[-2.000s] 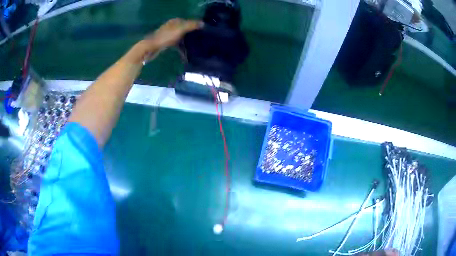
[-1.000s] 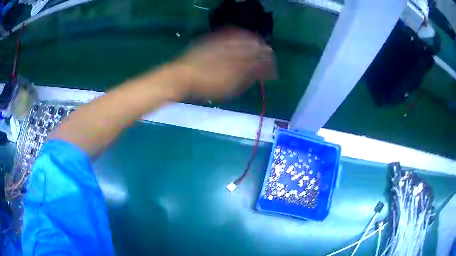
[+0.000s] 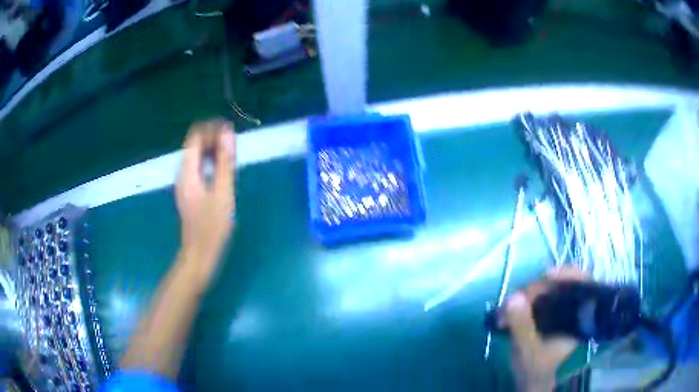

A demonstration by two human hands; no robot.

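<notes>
My right hand (image 3: 536,344) grips a thick black electric screwdriver (image 3: 586,310) at the lower right, its bit end to the left and its cord at the rear. My left hand (image 3: 207,184) is raised at the left over the white bench edge, blurred, fingers pointing away; whether something small is between its fingertips cannot be told. The blue bin (image 3: 368,233) of shiny screws (image 3: 364,187) stands between the hands. A bundle of white cables (image 3: 590,199) lies at the right, with loose white cables beside it.
A clear tray (image 3: 54,291) with rows of dark round parts is at the left. Beyond the white bench edge (image 3: 475,115) a black housing with a silvery piece (image 3: 280,42) is at the top, cut off. A pale upright post (image 3: 342,53) rises behind the bin.
The view has shifted. My left hand has come back from the black housing to the bench edge. My right hand, earlier barely or not in view, now shows with the screwdriver.
</notes>
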